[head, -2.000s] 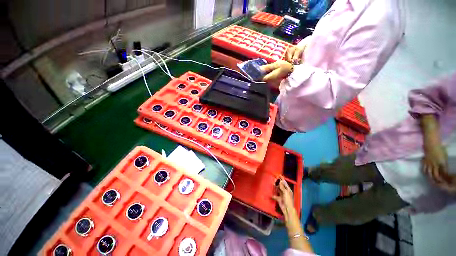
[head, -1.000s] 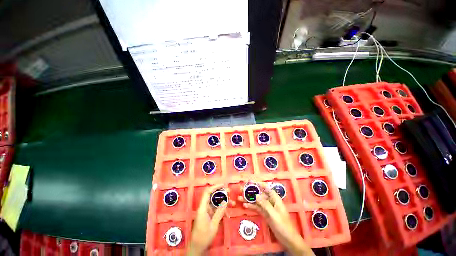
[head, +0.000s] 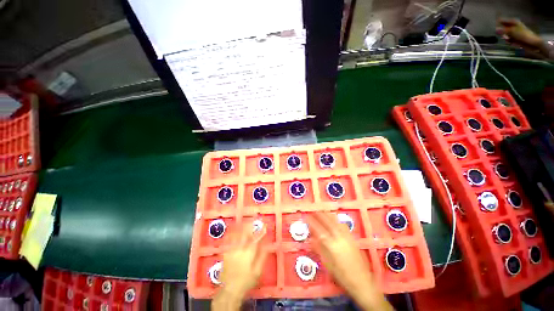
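An orange-red compartment tray lies in front of me. Most pockets hold round watch-like units with dark faces, such as one at the right. A pale disc lies between my hands, and a ringed white disc lies in the nearest row. My left hand is over the lower left-middle pockets, blurred, its fingertips at another pale unit; its grip is unclear. My right hand is over the lower right-middle pockets, blurred, near a pale, partly hidden unit. Whether it holds anything is unclear.
Sheets on a black stand rise behind the tray. Stacked filled trays and a black case are right, with white cables. White paper adjoins the front tray. Left are side trays and a yellow note. Another person's hand shows.
Both hands held dark-faced units above the tray; those no longer show in the fingers. Pale units now show at the left fingertips and between the hands. The other person's hand has appeared upper right.
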